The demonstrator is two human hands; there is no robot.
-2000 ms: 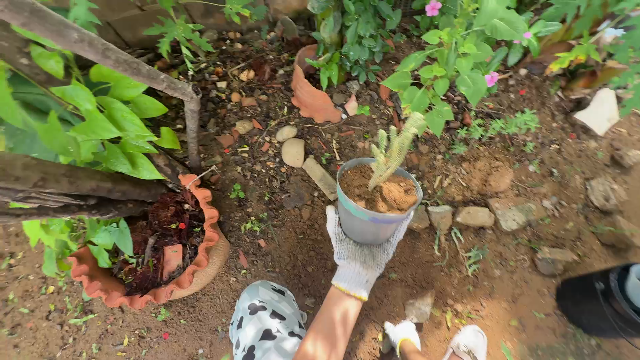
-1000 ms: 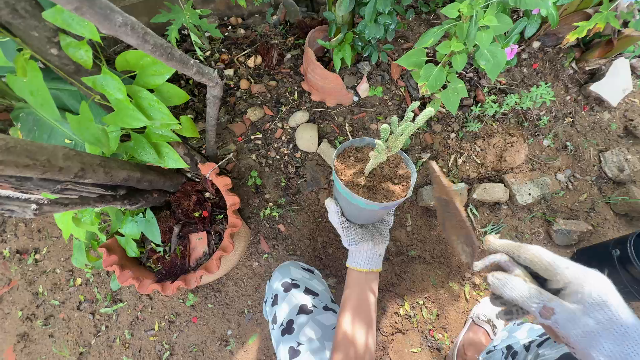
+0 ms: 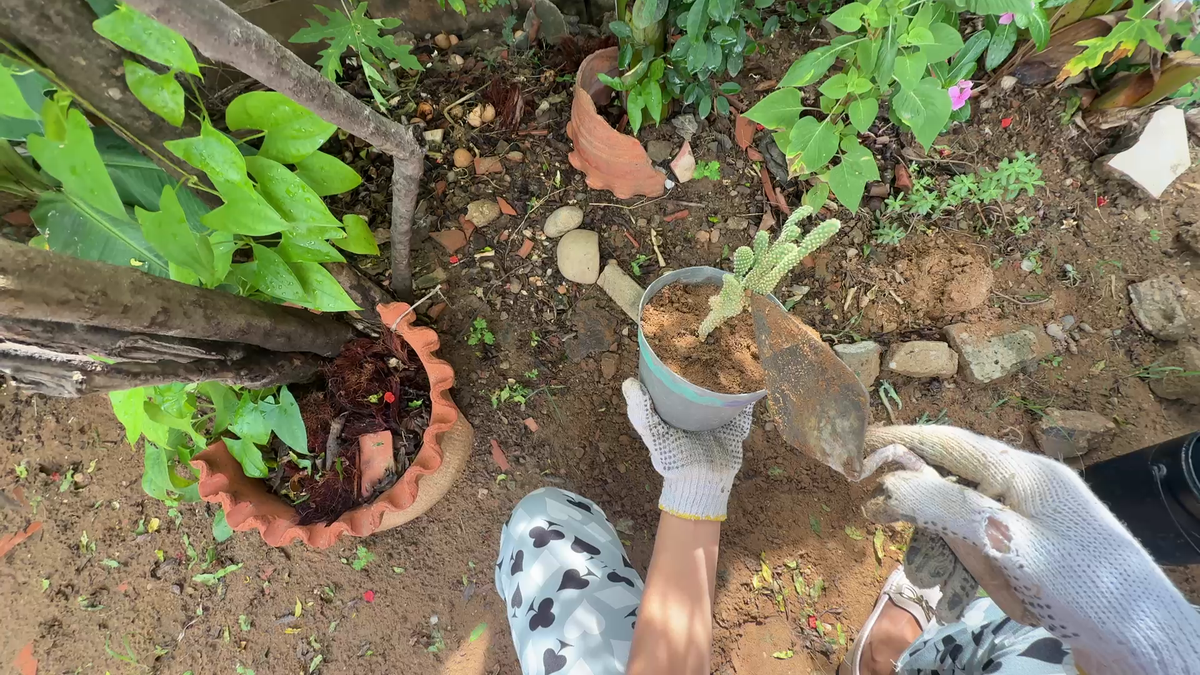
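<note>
A grey plastic pot (image 3: 698, 403) filled with brown soil (image 3: 703, 347) holds a small pale green cactus (image 3: 771, 262) that leans to the right. My left hand (image 3: 692, 455), in a white dotted knit glove, grips the pot from below at its near side. My right hand (image 3: 975, 506), in a worn white glove with a hole in it, is closed on a rusty trowel (image 3: 814, 384); its handle is hidden by the hand. The tip of the trowel's blade lies at the pot's right rim, close beside the cactus.
A terracotta pot with a wavy rim (image 3: 441, 375) stands at left, below tree branches (image 3: 281, 75). A broken terracotta piece (image 3: 609, 150) lies at the back. Stones (image 3: 923, 359) line the soil at right, and a black container (image 3: 1148, 487) stands at the right edge.
My right hand has come up from the lower edge with the trowel, and the blade has moved left to the pot's rim. My left hand still holds the pot.
</note>
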